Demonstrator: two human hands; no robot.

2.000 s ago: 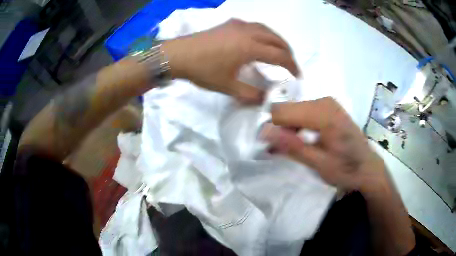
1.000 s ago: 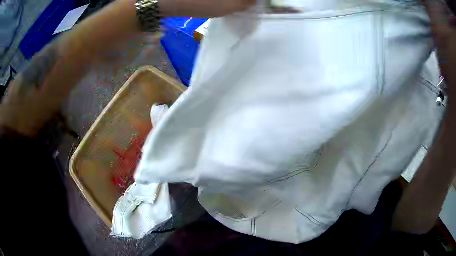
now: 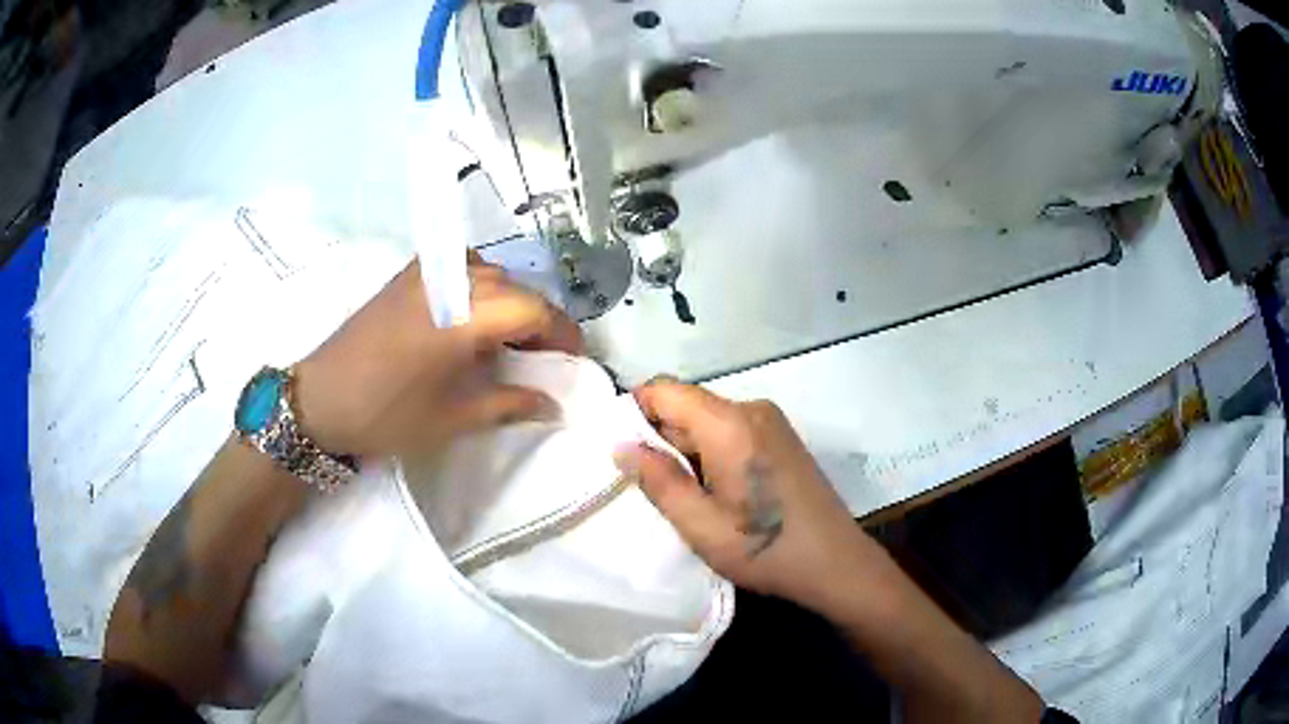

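Note:
A white garment (image 3: 368,644) lies over the table's front left part, its round opening with a stitched rim facing up. A brown-edged seam runs across its inside. My left hand (image 3: 452,361), with a watch at the wrist, is at the opening's far edge, slightly blurred, thumb and fingers apart; whether it grips the cloth cannot be told. My right hand (image 3: 721,474) pinches the rim at its right side between thumb and fingers. The presser foot and needle area (image 3: 580,262) of the sewing machine is just beyond my hands; the cloth is not seen under it.
The off-white machine head (image 3: 877,85) spans the back. A blue and white tube (image 3: 441,212) hangs left of the needle. More white cloth with dark stitching (image 3: 170,325) covers the table's left. White garments (image 3: 1152,622) lie below the table at right.
The view has turned from the floor basket to the machine. The garment, earlier spread and hanging between both hands, now lies bunched on the table with its opening up. My hands have come close together.

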